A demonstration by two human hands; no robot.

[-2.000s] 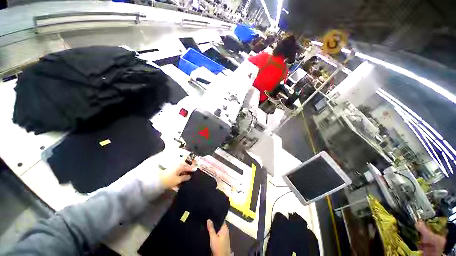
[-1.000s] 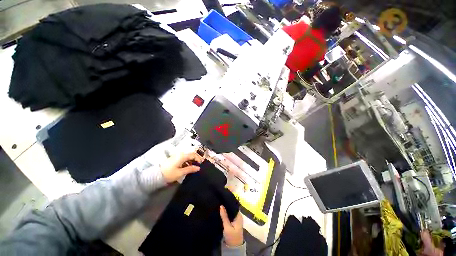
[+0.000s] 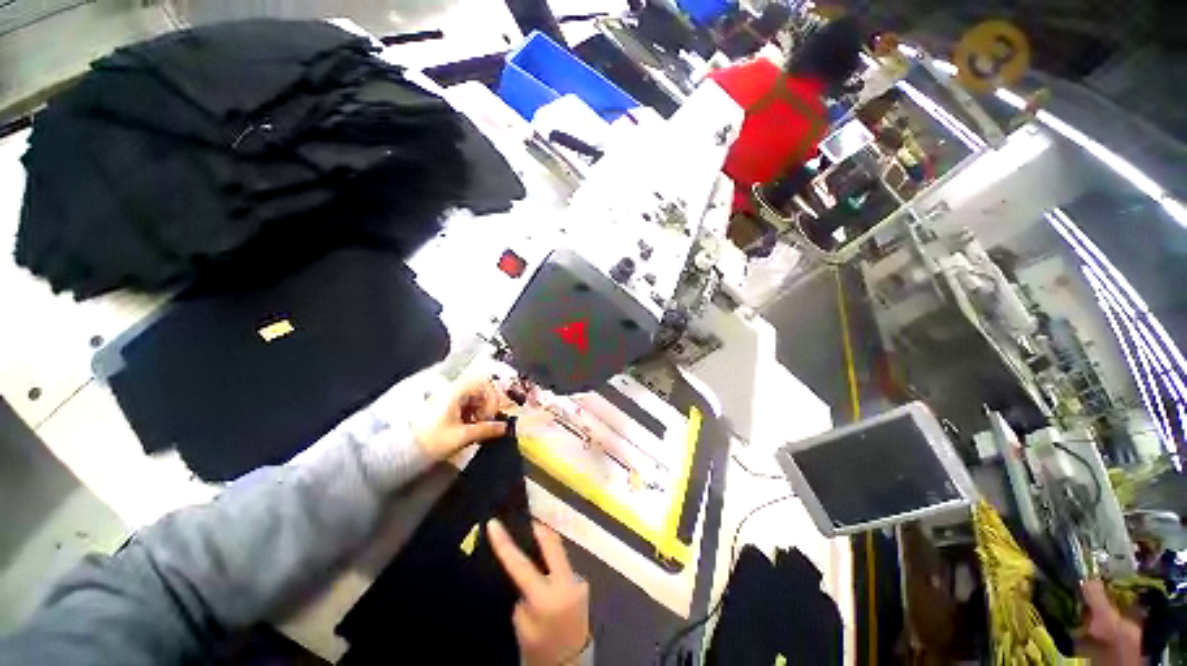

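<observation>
A black cut panel (image 3: 436,586) with a yellow number sticker (image 3: 470,539) lies in front of the machine, its upper part folded to a narrow tip. My left hand (image 3: 465,419) pinches that tip just below the needle area. My right hand (image 3: 552,601) lies on the panel's right side with fingers spread, the index finger beside the sticker. The yellow-edged clamp frame (image 3: 609,505) is right of the panel. The grey sewing machine head (image 3: 568,325) with a red logo stands above it.
A large black panel heap (image 3: 234,156) lies at the far left, with a neat panel stack (image 3: 280,358) nearer. A side panel pile (image 3: 777,612) lies below the control screen (image 3: 879,468). A blue bin (image 3: 562,78) and a person in red (image 3: 771,124) are beyond the machine.
My right hand has moved left and up over the panel. The panel's upper right part has drawn left into a narrow fold, uncovering more of the yellow frame edge. My left hand stays near the needle.
</observation>
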